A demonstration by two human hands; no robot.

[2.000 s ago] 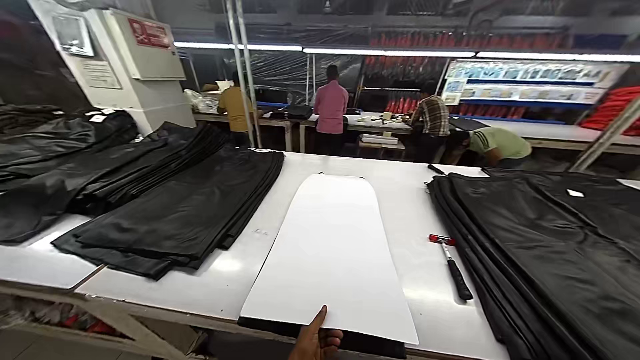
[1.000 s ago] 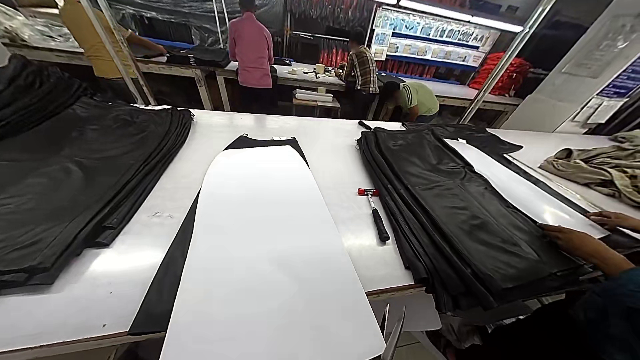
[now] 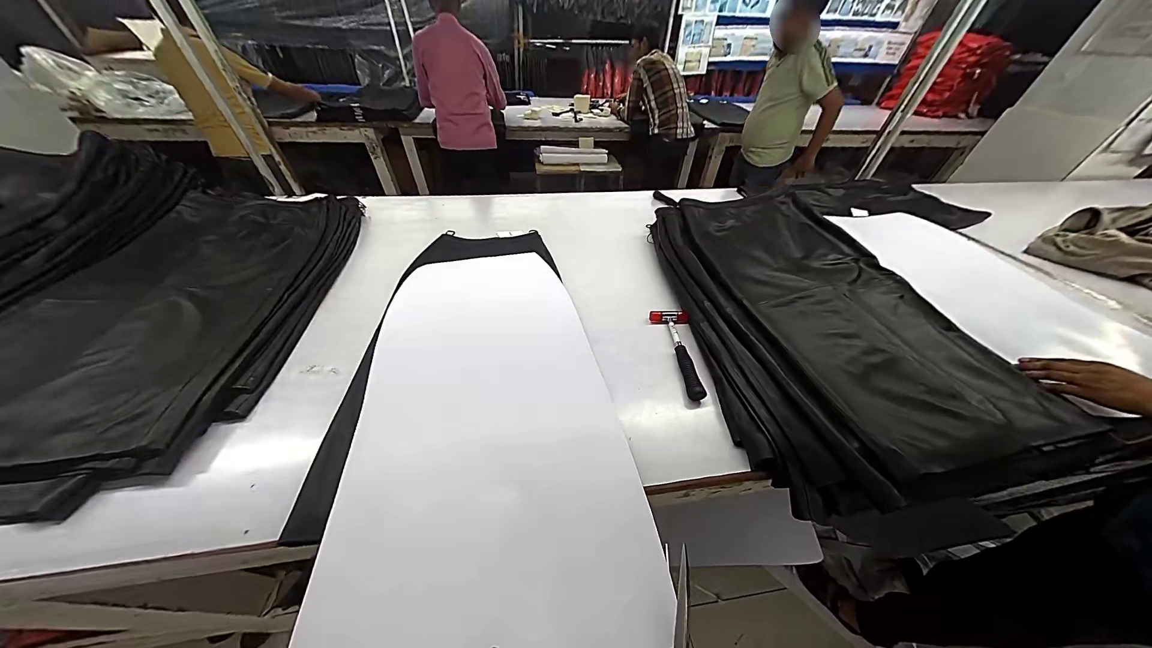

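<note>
Neither of my hands is in view. A long white pattern sheet point(image 3: 495, 423) with a rounded top lies over a black skirt-like garment point(image 3: 481, 247). The garment's waist edge, with small loops, shows above the sheet, and a black strip shows along its left side. The sheet's near end runs out of the bottom of the view. Beside its lower right edge, scissor blades point(image 3: 681, 594) point upward and apart; their handles are hidden below the frame. A small hammer point(image 3: 687, 360) with a red-faced head and black grip lies right of the sheet.
Stacks of black garments flank the sheet on the left point(image 3: 180, 324) and right point(image 3: 864, 342). A co-worker's hand point(image 3: 1084, 382) rests by another white sheet point(image 3: 990, 288) at right. Khaki cloth point(image 3: 1102, 243) lies beyond. Several people stand at the tables behind.
The hand earlier at the white sheet's near edge is out of view. The sheet has moved nearer, uncovering the black garment's top. A bent person in light green now stands upright. The view has swung right.
</note>
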